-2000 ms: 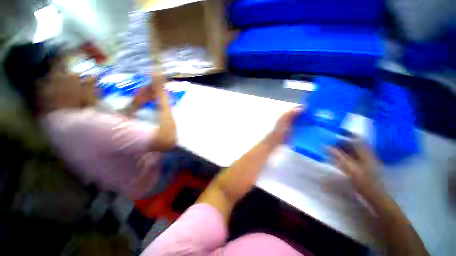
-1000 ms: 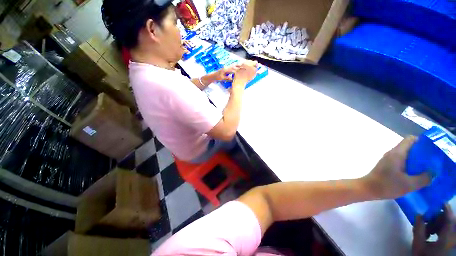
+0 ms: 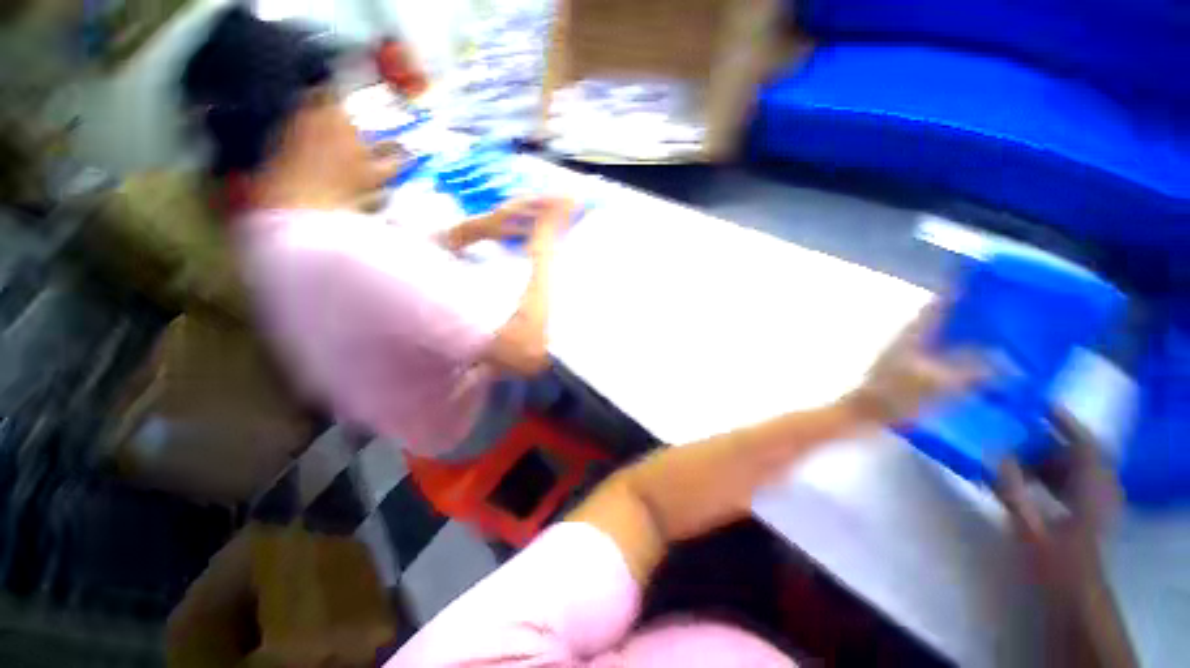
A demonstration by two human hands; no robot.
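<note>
A thick blue nested tray stack (image 3: 1031, 320) is held at the right, over the white table (image 3: 731, 307). My left hand (image 3: 920, 372) grips its left side. My right hand (image 3: 1064, 489) is at its lower right edge, with the fingers against it. The picture is blurred, so I cannot tell whether a single tray is apart from the stack. Blue laid-out trays (image 3: 472, 176) lie at the far left end of the table, in front of the neighbouring worker.
A person in pink (image 3: 366, 313) sits on a red stool (image 3: 516, 476) at the left, hands over the trays. An open carton (image 3: 640, 78) with white pieces and large blue tray bundles (image 3: 940, 131) stand behind. Another blue stack (image 3: 1161, 431) is at the right edge.
Since one second ago the view has turned right, so the person, the carton and my hands appear further left. More of my right hand and of the stack shows. Both hands are still at the stack.
</note>
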